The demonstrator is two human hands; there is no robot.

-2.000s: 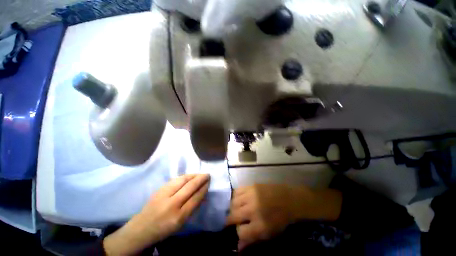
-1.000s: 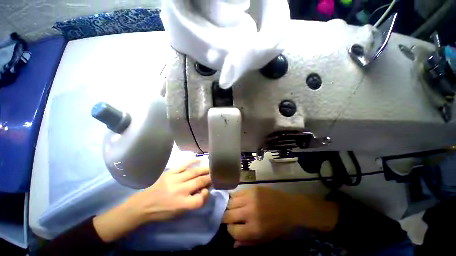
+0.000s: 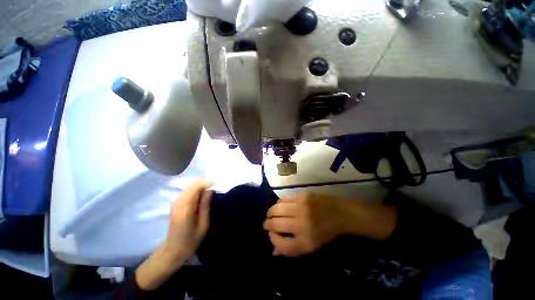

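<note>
A dark garment panel (image 3: 234, 222) lies in front of the needle area, its far edge over pale lining cloth (image 3: 135, 205) on the table. The white sewing machine (image 3: 281, 64) stands above, with the small metal presser foot area (image 3: 285, 159) under its head. My left hand (image 3: 190, 220) is at the panel's left edge, thumb and fingers close together on the cloth. My right hand (image 3: 302, 225) holds the panel's right edge with curled fingers, near the dark strip running to the needle area. The fingertips' exact grip is partly hidden.
The white lamp (image 3: 164, 135) stands left of the needle. Black-handled scissors (image 3: 405, 164) and a dark cloth bundle (image 3: 361, 152) lie right of it. White cloth (image 3: 264, 12) hangs on the machine head. A blue surface (image 3: 35, 129) is at far left, with further dark blue cloth (image 3: 490, 170) at right.
My left hand has moved back from near the needle to the left. The dark panel now shows between my hands where pale cloth showed before. The camera view has shifted.
</note>
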